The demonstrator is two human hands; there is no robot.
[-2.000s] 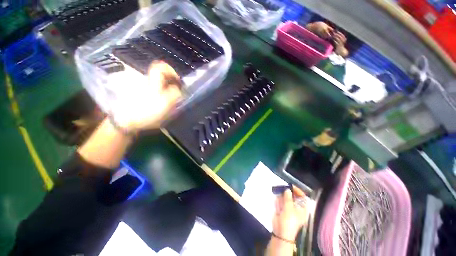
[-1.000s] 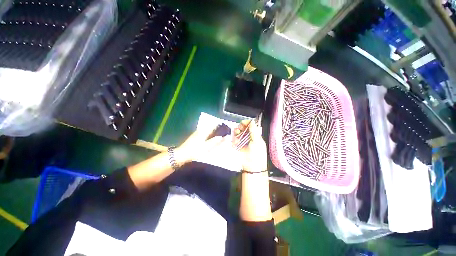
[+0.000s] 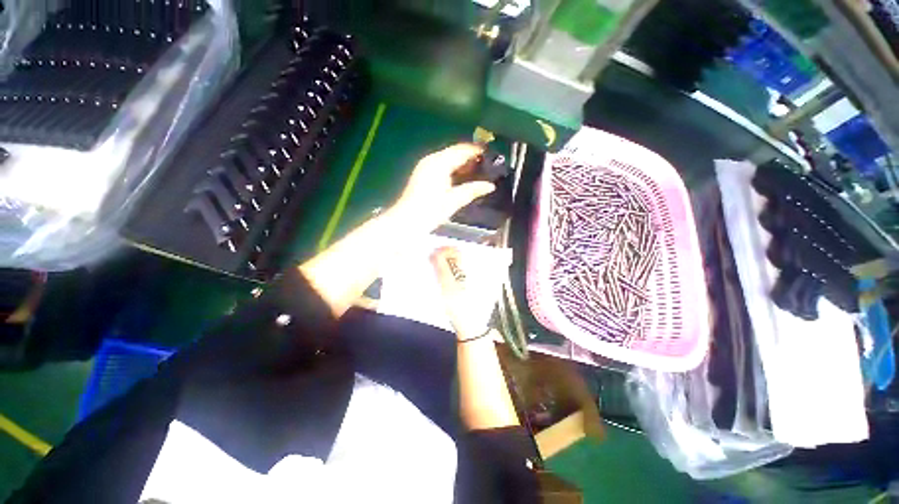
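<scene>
My left hand (image 3: 434, 190) reaches to the press fixture (image 3: 483, 212), under the press head (image 3: 540, 95), and its fingers hold a small black part (image 3: 471, 169) there. My right hand (image 3: 468, 285) is just below, over the white paper sheet (image 3: 399, 295); it is overexposed, with what look like a few metal pins (image 3: 454, 266) in its curled fingers. The pink basket (image 3: 692, 285), full of metal pins, stands right of my hands. The black tray (image 3: 163, 212) at left bears a slanted row of black parts with shiny ends.
A clear plastic bag (image 3: 187, 118) wraps stacked black parts at far left. At right lie a white interleaf sheet (image 3: 803, 384), more black parts (image 3: 803, 246) and another plastic bag (image 3: 705, 433). A cardboard box (image 3: 567, 423) is below the bench; a blue crate (image 3: 118, 374) is at lower left.
My left hand has moved away from my right hand, up and forward to the fixture, with the black part. My right hand has shifted slightly left. The view has changed little since one second ago.
</scene>
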